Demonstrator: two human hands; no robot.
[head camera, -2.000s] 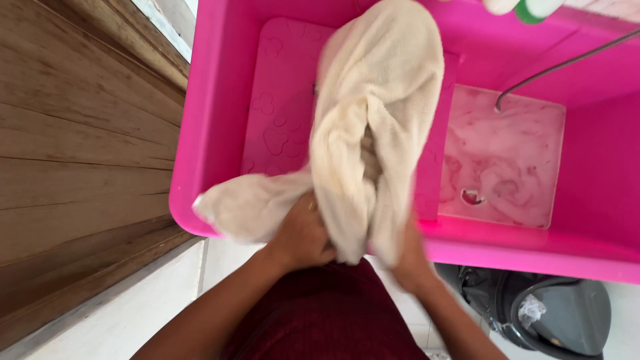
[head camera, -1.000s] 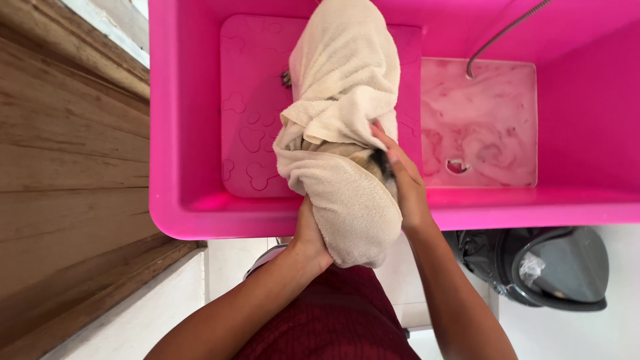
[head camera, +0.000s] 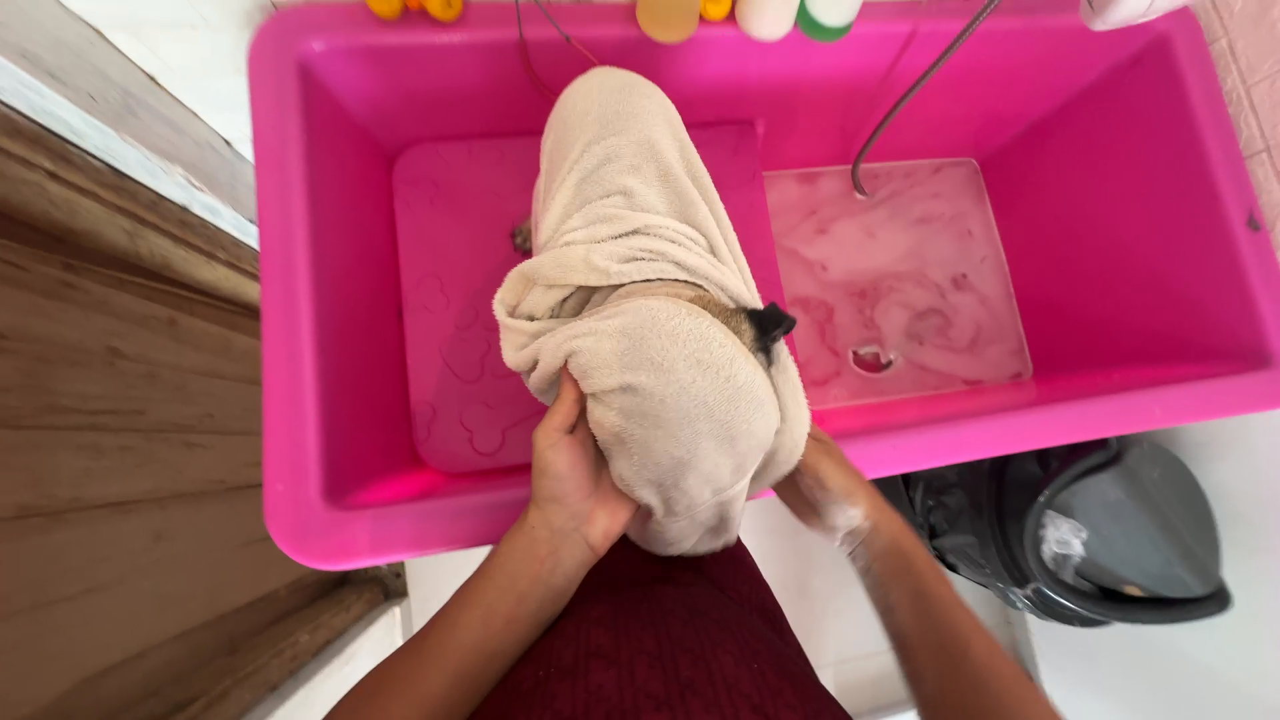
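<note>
A cream towel (head camera: 680, 390) covers an animal, probably a dog, standing in a pink plastic tub (head camera: 310, 520). Tan fur with a black ear (head camera: 770, 325) shows at the towel's right side, and a paw (head camera: 522, 237) pokes out at its left. My left hand (head camera: 580, 470) grips the towel's lower left part, thumb on top. At the lower right edge of the towel is my right hand (head camera: 828, 485), its fingers hidden beneath the cloth, so its grip cannot be made out.
Whitish water (head camera: 900, 270) lies in the tub's lower right section, where a metal shower hose (head camera: 920, 90) hangs in. Several bottles (head camera: 765, 15) line the far rim. A black bin (head camera: 1130, 530) stands at the right, a wooden door (head camera: 120, 420) at the left.
The towel has been folded over the animal's head end, and the black ear now shows. My right hand has moved from the towel's upper right side down to its lower right edge.
</note>
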